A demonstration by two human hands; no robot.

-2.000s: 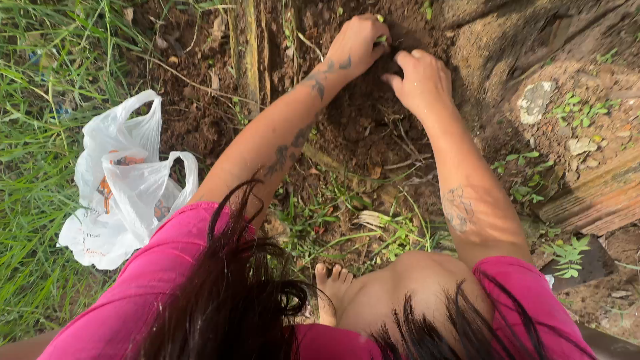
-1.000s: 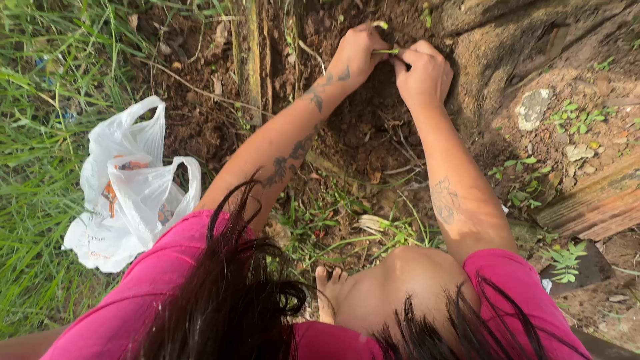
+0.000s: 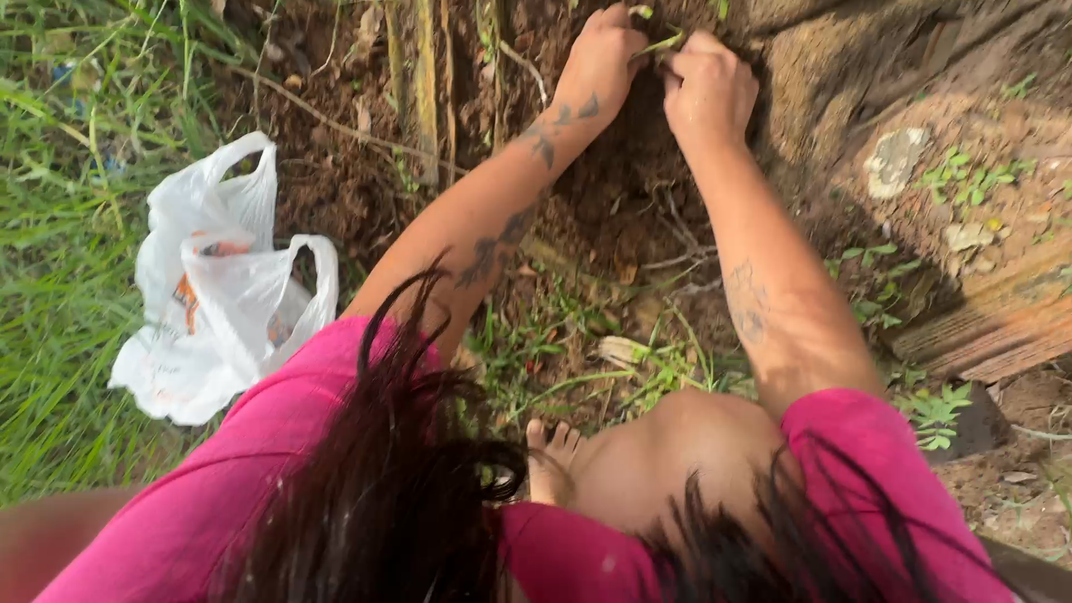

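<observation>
At the top of the view, over dug brown soil (image 3: 620,180), my left hand (image 3: 605,63) and my right hand (image 3: 712,88) are close together. A thin green plant stem (image 3: 663,42) runs between them, its ends pinched in the fingers of both hands. Another pale green tip shows just above my left hand. The fingertips are partly hidden, and whether the stem is still rooted I cannot tell. A white plastic carrier bag (image 3: 226,310) with orange print lies on the grass to the left of my left arm.
Long grass (image 3: 59,335) covers the left side. Narrow weathered wood strips (image 3: 425,92) stand left of my left hand. A large brown root or log (image 3: 812,75) lies right of my right hand. Farther right are a pale stone (image 3: 896,162) and ridged wood (image 3: 997,322). My bare foot (image 3: 550,461) is below.
My hands, lower in the soil two seconds ago, have come up and closer together. The green stem now shows between them, where the earliest frame shows only a small bit at my left hand.
</observation>
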